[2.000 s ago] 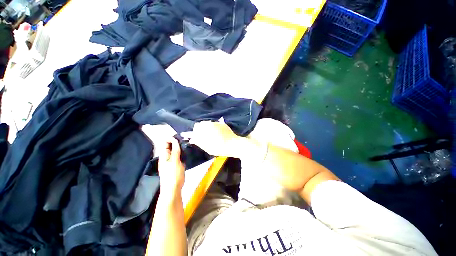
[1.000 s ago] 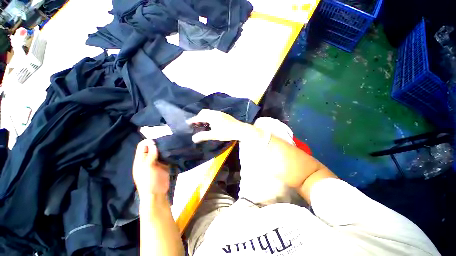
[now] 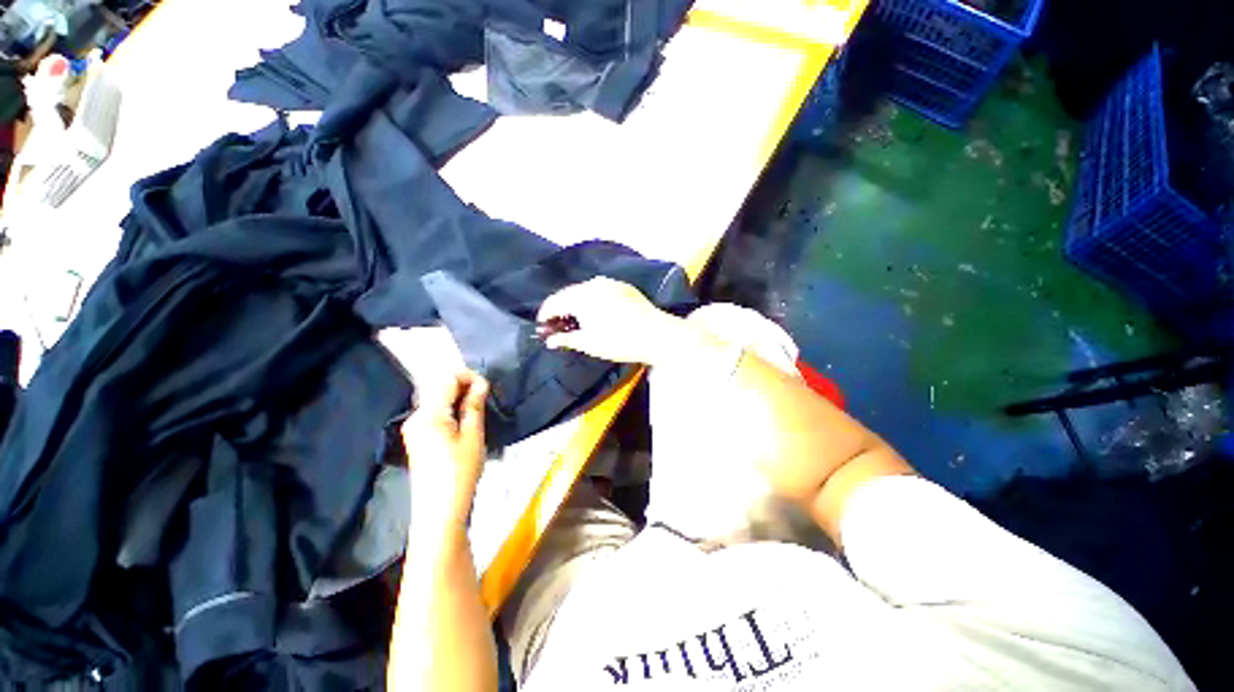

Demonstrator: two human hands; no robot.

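Note:
A dark navy garment [image 3: 257, 284] lies heaped over the near left of the table, with one part running to the table's yellow edge. My left hand [image 3: 448, 416] pinches the cloth between thumb and fingertips beside a lighter grey patch [image 3: 470, 319]. My right hand [image 3: 602, 320] is to the right of that patch, above the cloth, with its fingers curled round small dark reddish thread snips [image 3: 556, 326]. The snips' tips point left towards the grey patch. Most of the tool is hidden by my fingers.
Another dark garment pile [image 3: 447, 54] with a grey patch lies farther up the white table [image 3: 582, 183]. A white basket [image 3: 84, 135] stands at the far left. Blue crates [image 3: 947, 61] and a dark metal stand [image 3: 1110, 388] are on the floor to the right.
Since a second ago my left hand has moved right and slightly up to the cloth near the grey patch. My right hand has moved slightly right, still with the snips. The cloth edge between them has shifted.

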